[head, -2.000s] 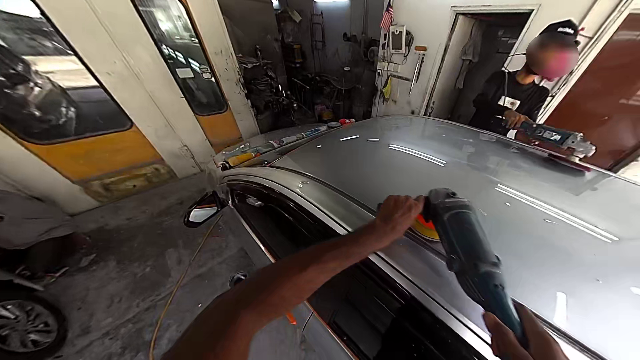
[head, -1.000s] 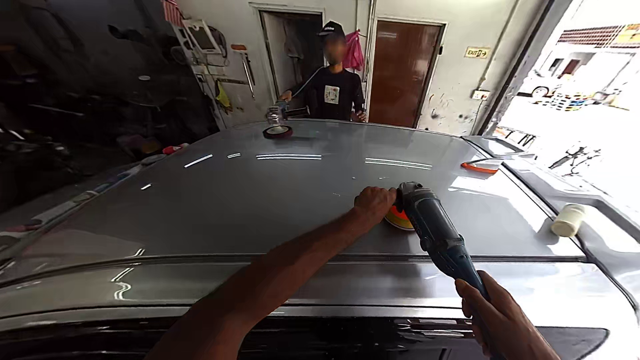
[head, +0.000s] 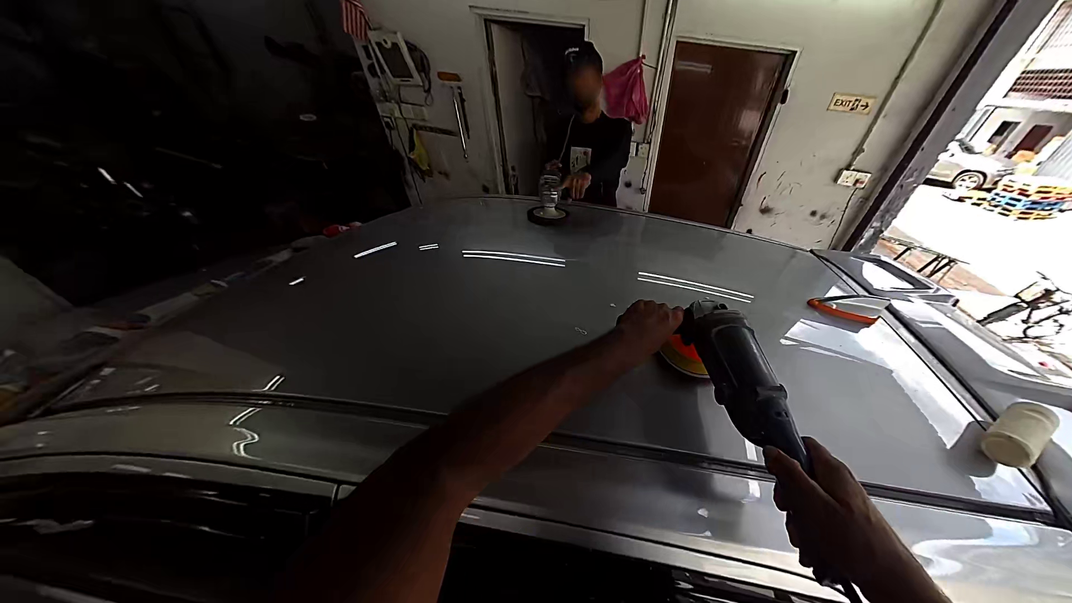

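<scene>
A dark rotary polisher (head: pixel 745 368) lies across my side of a grey car roof (head: pixel 469 335). My left hand (head: pixel 651 327) is closed around its side handle near the head. Lower right, my right hand (head: pixel 825 511) grips the rear of the body, where a cord hangs down. Under the head, the orange and yellow pad (head: pixel 687 355) rests against the roof; the tool partly hides it.
Across the roof, a person (head: pixel 590 126) in dark clothing holds another polisher (head: pixel 548 201) on the panel. A shark-fin antenna (head: pixel 854 306) with orange tape around its base and a cream tub (head: pixel 1020 434) are on the right.
The view has swung far to the right since the earliest frame. Both my hands have stayed on the polisher. The other person's polisher has gone from raised to resting on the roof.
</scene>
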